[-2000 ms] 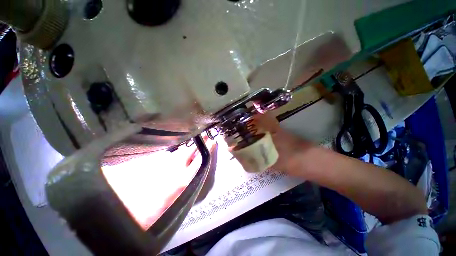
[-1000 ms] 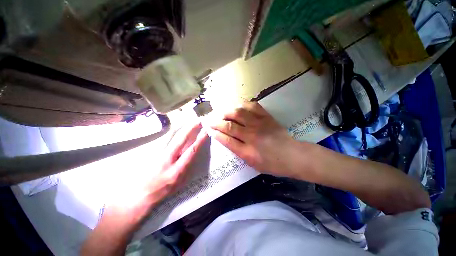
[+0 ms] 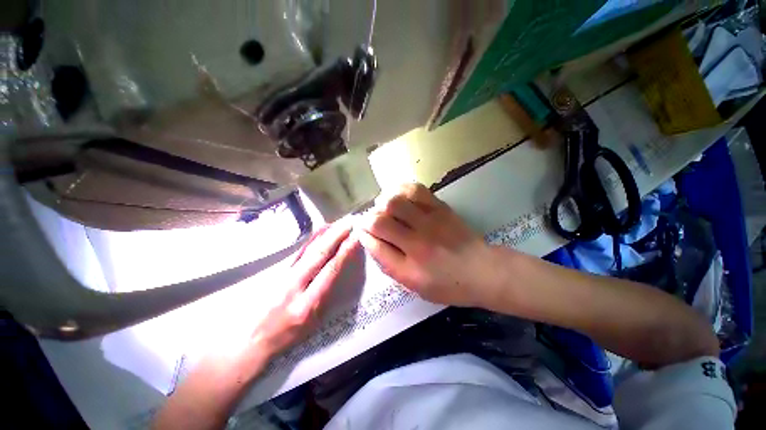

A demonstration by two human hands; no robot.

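The cream sewing machine head [image 3: 193,76] fills the upper left, with the dark thread tension assembly [image 3: 309,126] on its front. My left hand [image 3: 298,290] lies on the table below the head, fingers pointing up to the needle area. My right hand [image 3: 424,243] is bent, its fingertips close beside my left fingertips. Lamp glare washes out the area at the fingertips, so a cut piece between them cannot be made out. The needle is hidden behind the head parts.
Black-handled shears [image 3: 592,189] lie right of the machine beside thin tools [image 3: 531,113]. A yellow box [image 3: 676,84] stands at the right table end. A blue bin [image 3: 718,227] holds cloth. The printed ruler [image 3: 361,315] runs along the front edge. White pieces [image 3: 139,357] lie left.
The view has shifted over the machine head. Two seconds ago my left hand was mostly hidden behind the guard; now both hands show together. Since one second ago they have barely moved.
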